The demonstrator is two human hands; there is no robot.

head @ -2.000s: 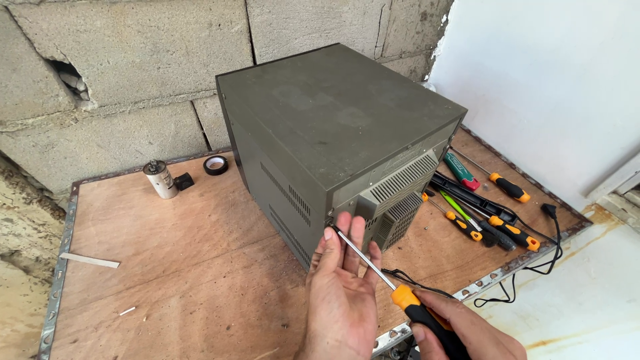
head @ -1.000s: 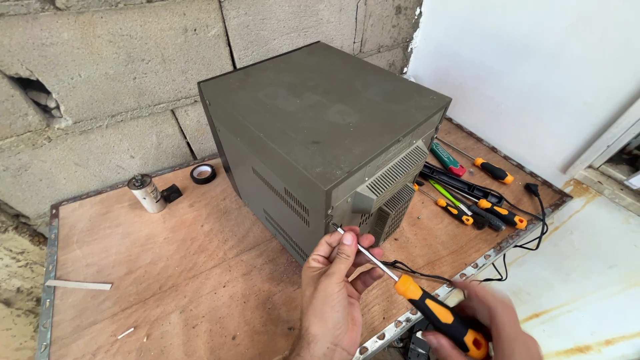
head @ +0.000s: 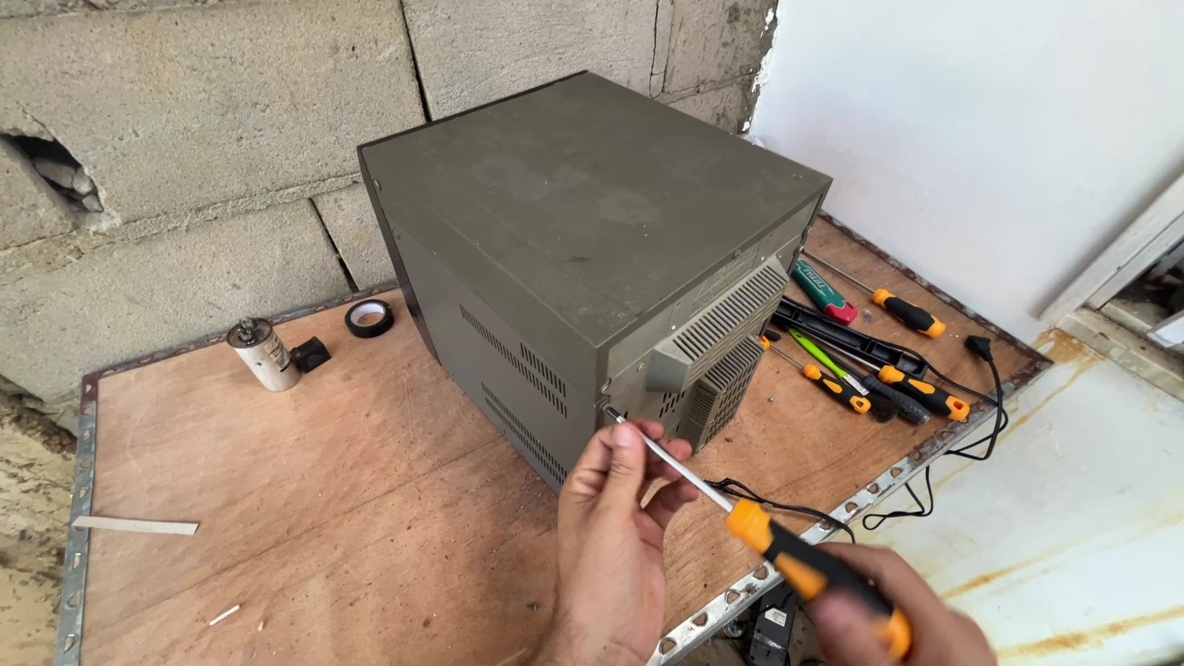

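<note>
A dark grey metal appliance housing (head: 592, 194) with slotted vents stands on a plywood tabletop, its vented rear panel facing right. A screwdriver with an orange and black handle (head: 805, 560) points up and left at that panel's near edge, by a screw position. Around its handle are the fingers of my right hand (head: 888, 601), slightly blurred. My left hand (head: 620, 527) pinches the steel shaft close to the tip between thumb and fingers. Whether the tip sits in a screw head, I cannot tell.
Left of the housing are a cylindrical capacitor (head: 264, 356), a black cap and a tape roll (head: 369, 318). Right of it lie several screwdrivers (head: 906, 313), a green and red tool (head: 825, 291), a lime cutter and a black cable (head: 994, 398). Perforated metal edging (head: 712, 610) borders the tabletop.
My left fingers, spread open beside the shaft two seconds ago, have closed on it near the tip. My right hand has shifted its hold on the screwdriver handle.
</note>
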